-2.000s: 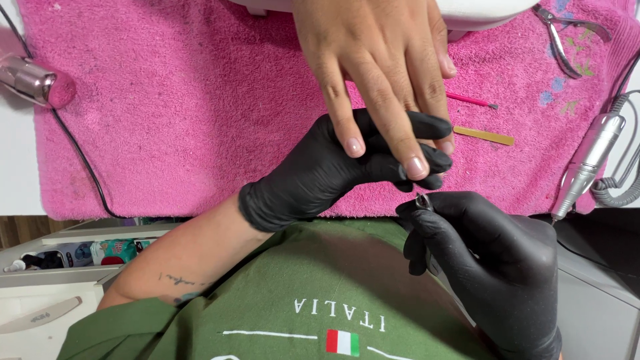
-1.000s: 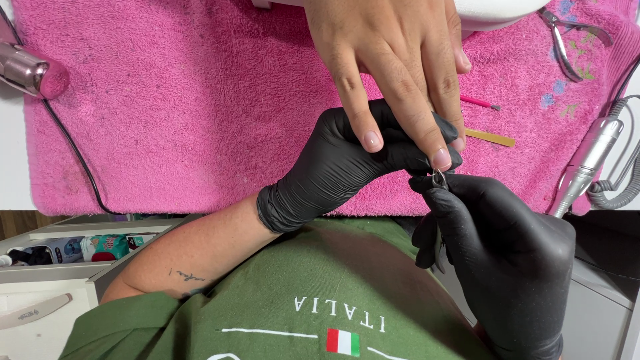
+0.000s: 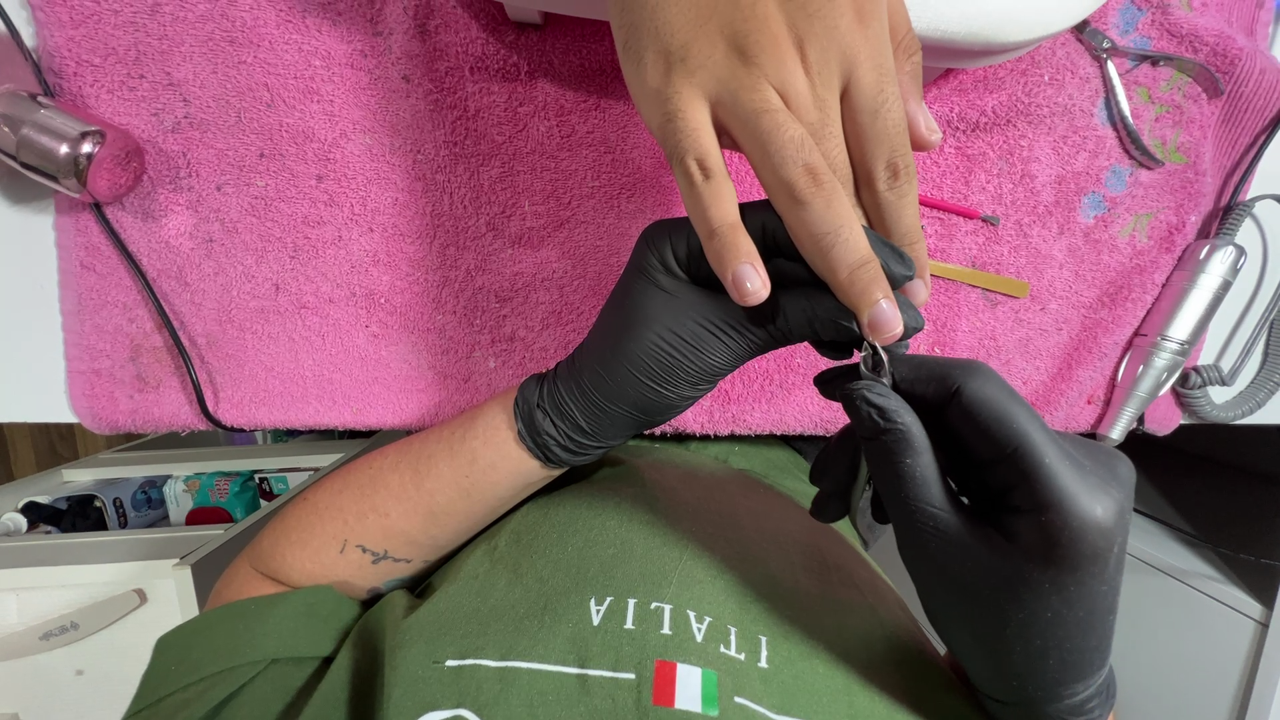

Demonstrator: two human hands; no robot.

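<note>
Black gloves cover both of my hands. My left hand [image 3: 690, 315] holds the fingertips of another person's hand [image 3: 790, 130], which reaches in palm down from the top. Closed around a small metal cuticle nipper [image 3: 875, 362], my right hand [image 3: 985, 500] is just below and right of my left. The nipper's tip is at the nail of one longer finger; whether it touches cannot be told. Most of the nipper's handles are hidden in my right hand. Beneath the hands lies a pink towel [image 3: 300, 200].
A second metal nipper [image 3: 1125, 95] lies at the upper right, with a pink-handled tool [image 3: 955, 208] and a gold stick [image 3: 980, 280] nearer the hands. A silver nail drill handpiece [image 3: 1175, 335] rests at the right. An open drawer [image 3: 130, 545] holds packages at lower left.
The other person's hand and my left hand have shifted slightly right and down. The nipper in my right hand has moved from just below the fingertip up to the nail.
</note>
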